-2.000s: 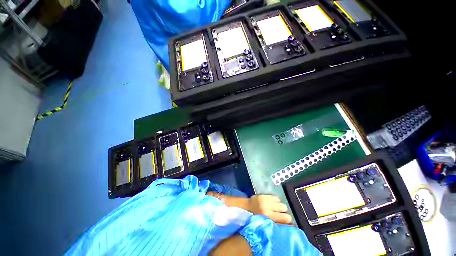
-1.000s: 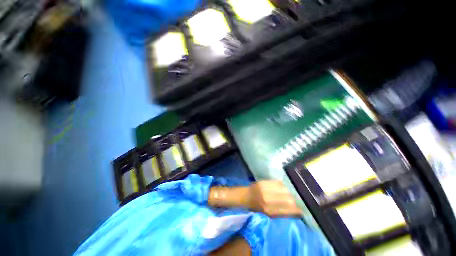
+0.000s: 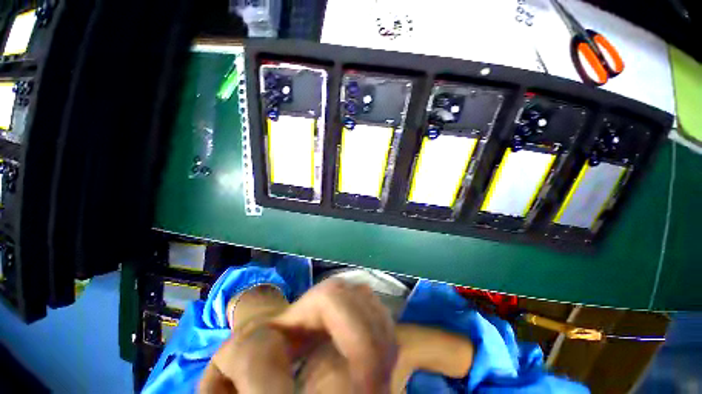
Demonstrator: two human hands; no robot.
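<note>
My left hand [image 3: 250,350] and my right hand [image 3: 350,323] are close together at the bottom centre, in front of the bench edge. They overlap and are blurred. Whether anything is between the fingers cannot be told. Beyond them a black foam tray [image 3: 462,69] lies on the green mat [image 3: 346,238]. It holds several opened smartphones with dark camera lenses at the far end and white, yellow-edged batteries [image 3: 292,158] nearer me. Neither hand touches the tray.
A white perforated strip [image 3: 248,138], a green clip [image 3: 228,81] and clear film [image 3: 202,165] lie left of the tray. Stacked foam trays [image 3: 100,154] stand at left. Orange-handled scissors [image 3: 596,58] and loose rings [image 3: 394,25] lie on white paper behind. Another tray of phones sits lower left.
The view has swung right, so the whole near tray and the scissors now show. One hand was visible earlier beside the tray; now both are together at the bottom centre.
</note>
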